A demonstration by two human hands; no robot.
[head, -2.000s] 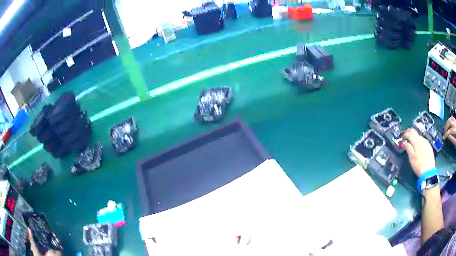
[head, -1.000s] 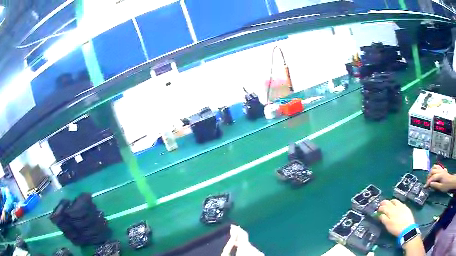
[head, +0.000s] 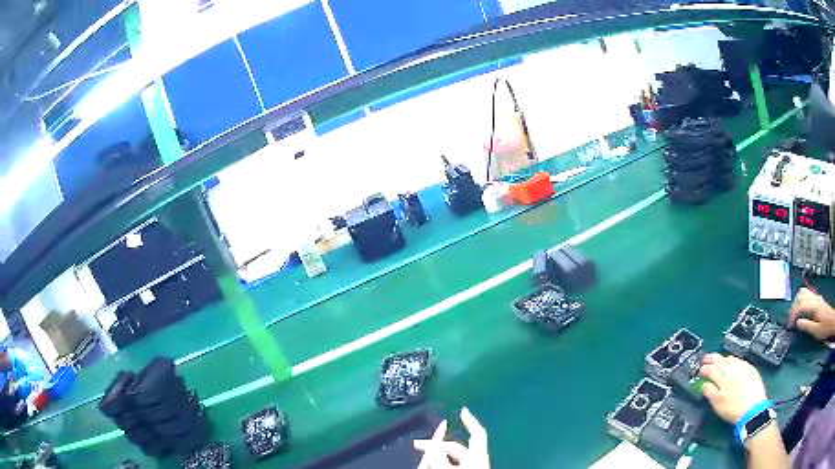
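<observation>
My right hand shows at the bottom centre, overexposed and cut off by the lower edge. Its fingers are spread and I see nothing held in them. It is over the right end of the black parts tray, whose lower part is out of the picture. My left hand is not in view. A speckled circuit-board assembly lies beyond the tray. Another assembly lies farther right, in front of a black block.
At right, a neighbour's hands touch open grey device housings. White power supplies stand behind them. Stacked black trays stand at left, another stack at right rear. A red-orange container is at the rear.
The view has tilted up since the earliest frame, and the white papers have mostly left it. My right hand has come into view, and its fingers have spread. The neighbour's near hand now shows something green.
</observation>
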